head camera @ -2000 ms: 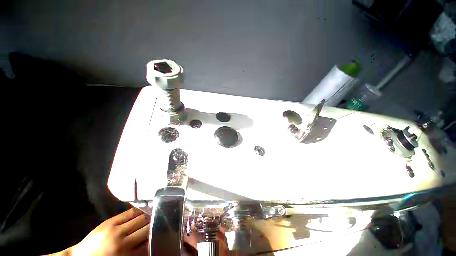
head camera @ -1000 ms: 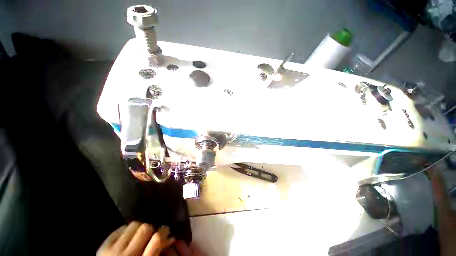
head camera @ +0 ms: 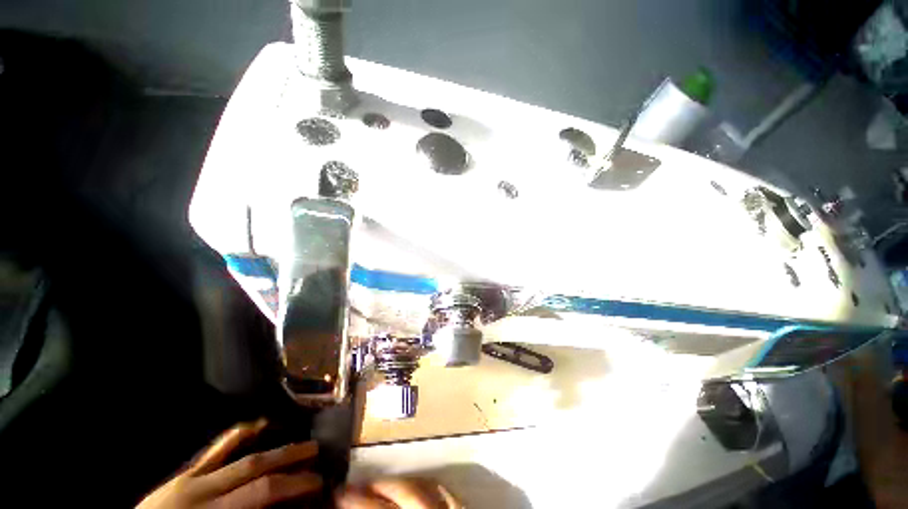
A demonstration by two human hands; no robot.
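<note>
The dark cloth (head camera: 110,328) fills the left side and runs under the left end of the white sewing machine head (head camera: 398,214). Its narrow edge strip (head camera: 336,437) comes down beside the tan bed (head camera: 438,403). My left hand (head camera: 239,475) is at the bottom, its fingers bent on the cloth at the strip. My right hand (head camera: 398,494) is cut off by the bottom edge; its fingers meet the strip from the right. The shiny take-up guard (head camera: 317,298) and thread tension knob (head camera: 396,400) are just above. The needle and presser foot are hidden.
Dark thread snips (head camera: 518,356) lie on the bed under the arm. A tall bolt (head camera: 322,50) stands on the head. A white thread cone (head camera: 669,111) stands behind the machine. Part of another person's arm (head camera: 871,418) shows at the right.
Since one second ago, the view has shifted closer to the machine head. My left hand's fingers now reach farther forward and lie more spread on the cloth. More of my right hand shows.
</note>
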